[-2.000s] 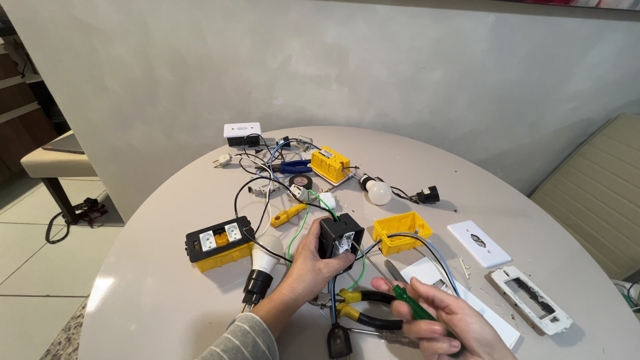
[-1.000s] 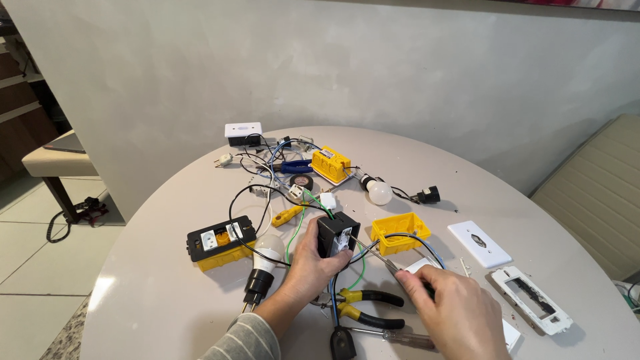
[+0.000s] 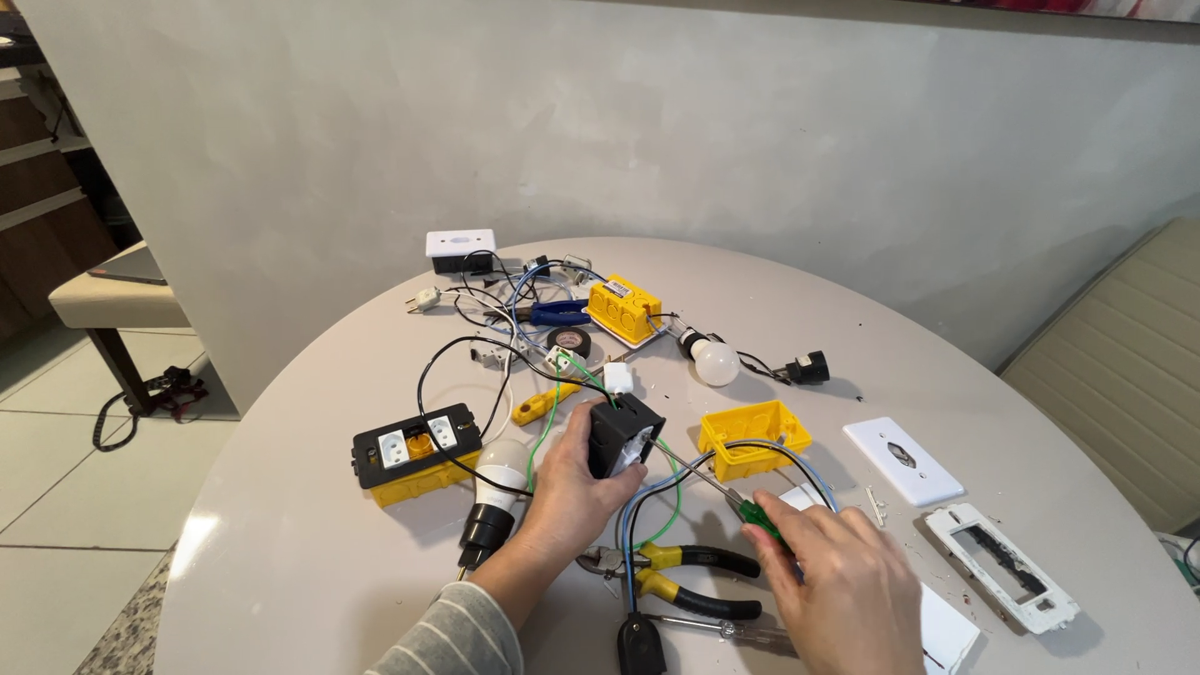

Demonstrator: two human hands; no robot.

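My left hand point(image 3: 583, 487) grips a black plastic electrical box point(image 3: 622, 433) with a white insert on its right side; black and green wires run from its top. In my right hand point(image 3: 834, 572) is a screwdriver point(image 3: 764, 517) with a green handle, its thin shaft reaching to the white insert. Blue and black wires loop between the box and a yellow junction box point(image 3: 756, 439). Diagonal cutting pliers point(image 3: 689, 561) with yellow-and-black handles lie below, beside a black plug point(image 3: 641, 645) and a clear-handled screwdriver point(image 3: 727, 630).
A yellow box with outlets point(image 3: 417, 448) and a bulb in a black holder point(image 3: 494, 497) lie left. Behind are blue-handled pliers point(image 3: 553, 313), black tape point(image 3: 568, 341), another yellow box point(image 3: 622, 309) and a second bulb point(image 3: 716, 363). A white cover plate point(image 3: 903, 461) and frame point(image 3: 1003, 567) lie right.
My right hand has turned over and brought the green-handled screwdriver up to the black box's insert. The left hand still holds the box in nearly the same place.
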